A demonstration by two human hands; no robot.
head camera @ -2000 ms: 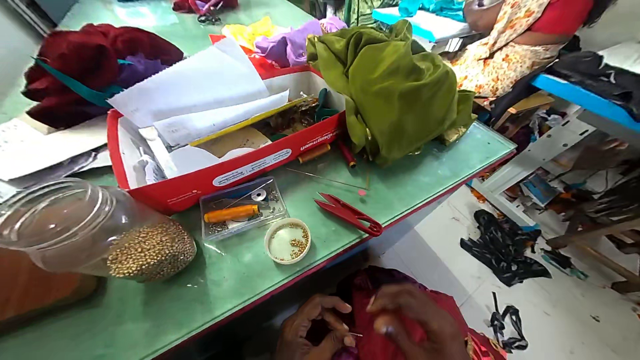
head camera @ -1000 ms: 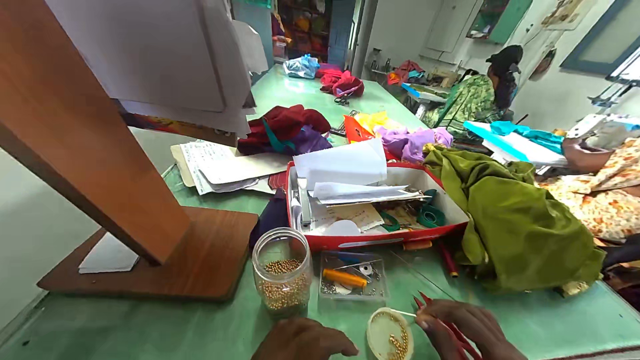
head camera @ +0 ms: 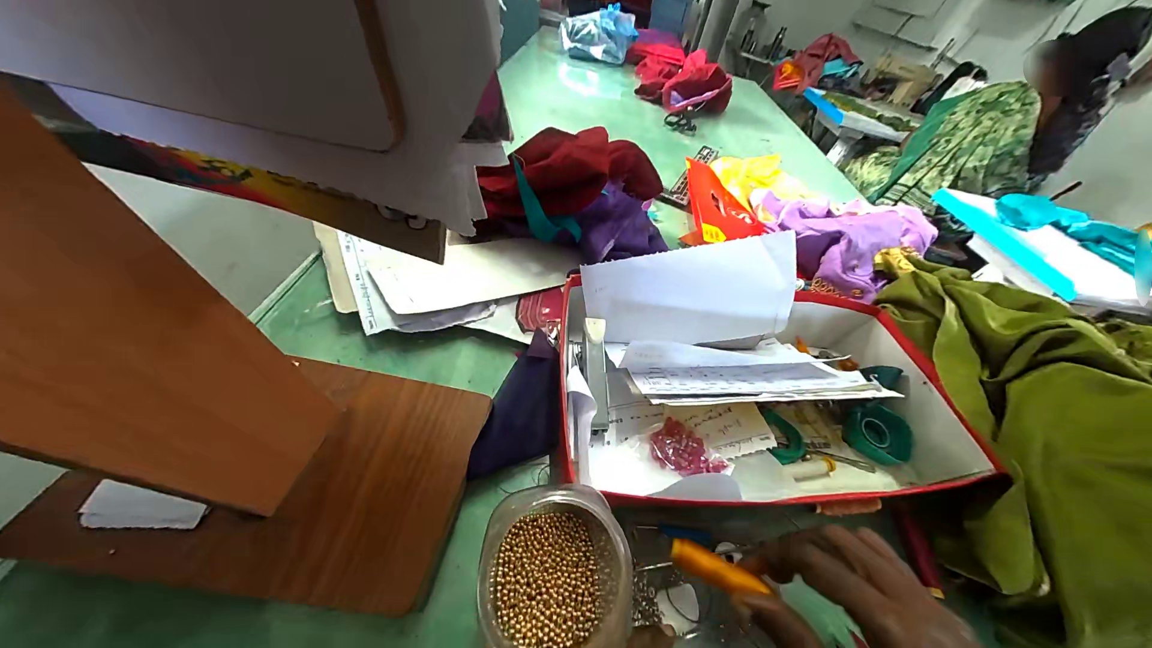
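My right hand point(head camera: 850, 585), at the lower right, pinches an orange thread spool point(head camera: 720, 567) between thumb and fingers over a small clear plastic case point(head camera: 679, 616). Inside the case are a pale disc and tiny metallic pieces. Only a fingertip of my left hand point(head camera: 650, 637) shows at the bottom edge, by the case; its grip is hidden. Left of the case stands an open clear jar of gold beads point(head camera: 549, 576). The small round bead dish cannot be made out behind my right hand.
Behind the case lies a red-rimmed box point(head camera: 954, 432) with papers, a stapler and green tape. Olive fabric point(head camera: 1062, 423) borders it on the right. A wooden stand point(head camera: 387, 486) occupies the left. Dark red cloth point(head camera: 567, 175) lies further back; a person point(head camera: 981, 135) sits at the far right.
The orange spool, lying in the plastic case before, is now between my right fingers. My left hand has mostly left view. The view has shifted up from the cloth in my hands.
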